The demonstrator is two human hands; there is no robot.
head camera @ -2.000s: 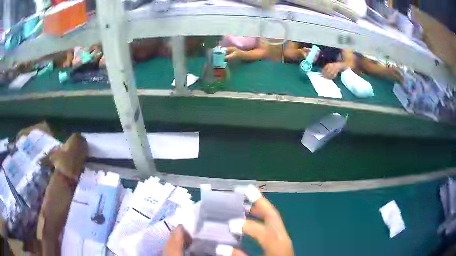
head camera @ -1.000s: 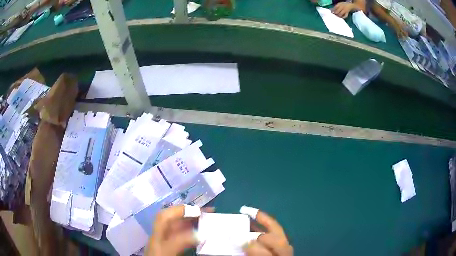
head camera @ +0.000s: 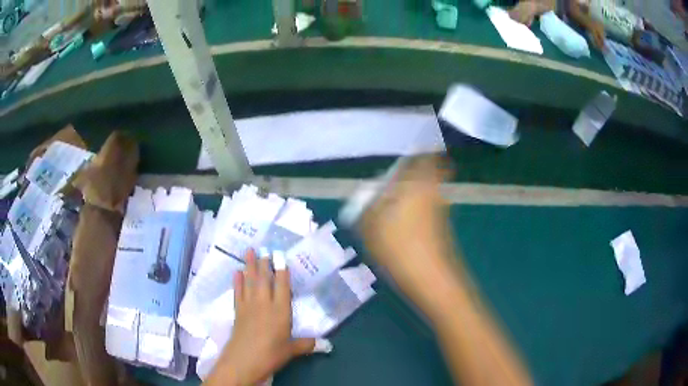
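Note:
My left hand (head camera: 260, 313) lies on a fanned pile of flat carton blanks (head camera: 234, 268), fingers spread and white tape on the fingertips. My right hand (head camera: 407, 215) is blurred and stretched forward over the bench rail. A blurred grey-white folding carton (head camera: 366, 200) shows along its left side, seemingly in its grip; the fingers are not clear. A closed white carton (head camera: 479, 114), also blurred, is over the dark belt beyond the hand. A smaller grey-white carton (head camera: 594, 118) lies farther right on the belt.
A frame post (head camera: 200, 90) rises from the rail (head camera: 317, 188) at left. A torn brown shipping carton (head camera: 89, 264) stands left of a blank stack (head camera: 151, 264). A long white sheet (head camera: 339, 136) lies on the belt. A white scrap (head camera: 628, 261) lies right.
My hands have parted from the carton held between them: the left moved onto the pile, the right forward to the rail. A white carton has appeared over the belt. The sheet and farther carton moved right.

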